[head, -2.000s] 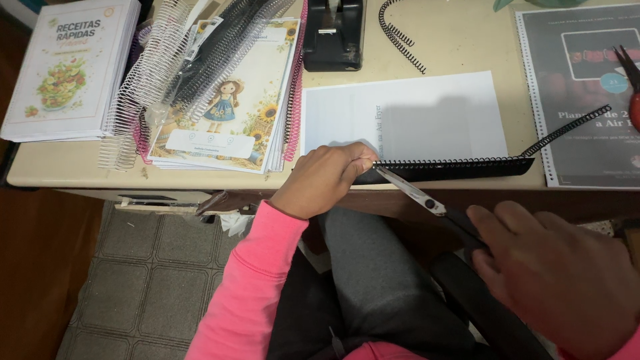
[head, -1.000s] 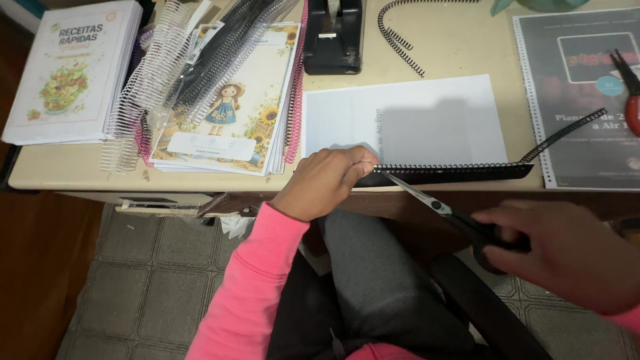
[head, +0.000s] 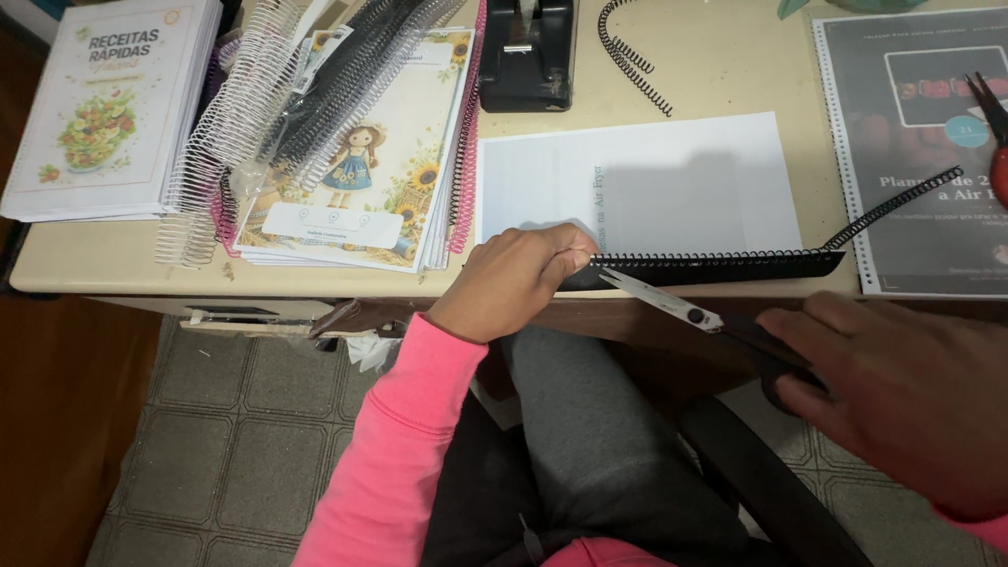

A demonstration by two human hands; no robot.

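Note:
My left hand pinches the left end of the spiral-bound edge of a booklet at the desk's front edge. The booklet has white pages and a black back cover. A black plastic binding coil runs through its holes, and a loose length sticks out past the right end, slanting up. My right hand holds black-handled scissors by the handles. Their blades point left, slightly parted, with the tips just below the coil near my left fingers.
A black tape dispenser and a loose coil piece lie behind the booklet. Stacked printed booklets, sunflower sheets and bundled coils are at left. A bound planner with red-handled pliers lies right.
My right hand and the scissors have shifted over the last two seconds, and the scissor tips are now slightly off the coil's end. My left hand keeps its hold on the booklet.

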